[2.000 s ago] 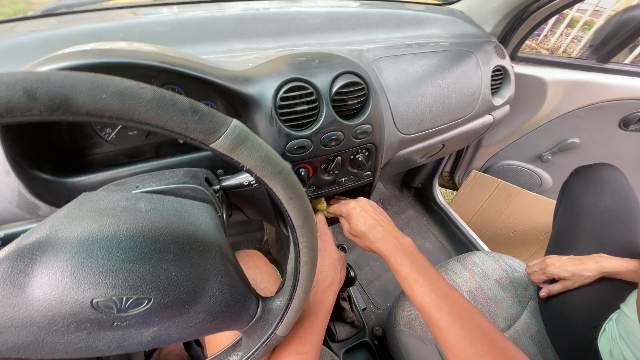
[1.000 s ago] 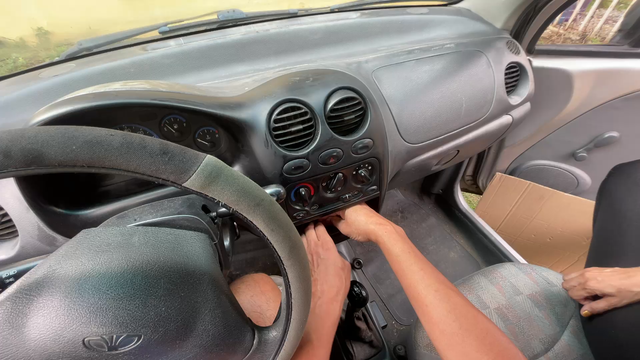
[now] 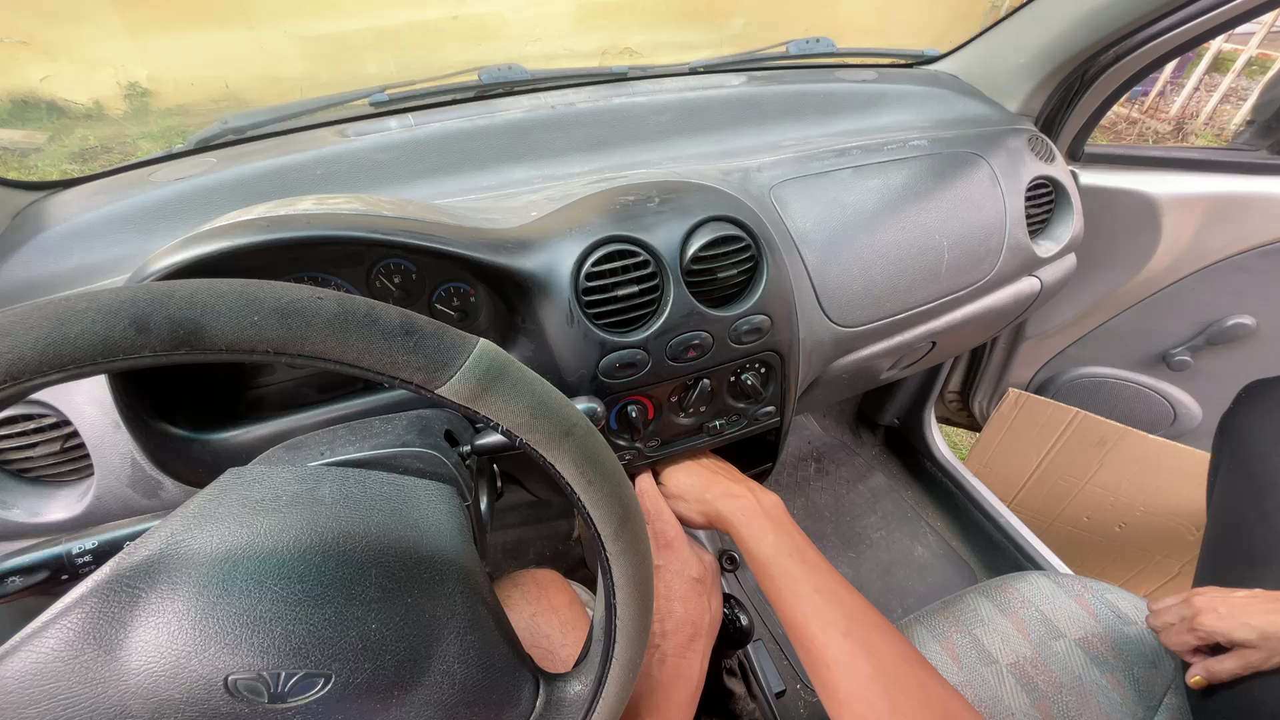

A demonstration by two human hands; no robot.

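My right hand (image 3: 708,488) reaches under the heater control panel (image 3: 692,408), at the slot below it in the centre console. Its fingers are curled and their tips are hidden. My left hand (image 3: 683,565) is just left of it and below, close against it, pointing up to the same slot. Its fingertips are hidden too, so what either hand holds does not show. The gear lever knob (image 3: 735,622) stands beside my left hand. The steering wheel (image 3: 520,400) passes in front, left of both hands.
Round air vents (image 3: 620,287) sit above the controls. At right, another person's hand (image 3: 1218,632) rests by a dark-clad leg, next to the patterned passenger seat (image 3: 1050,650). A cardboard sheet (image 3: 1090,490) stands in the door opening, near the window crank (image 3: 1210,340).
Two seconds ago a yellow-green, cloth-like piece showed at my fingers; it is now out of sight. My right hand has moved in under the control panel. The view has tilted up.
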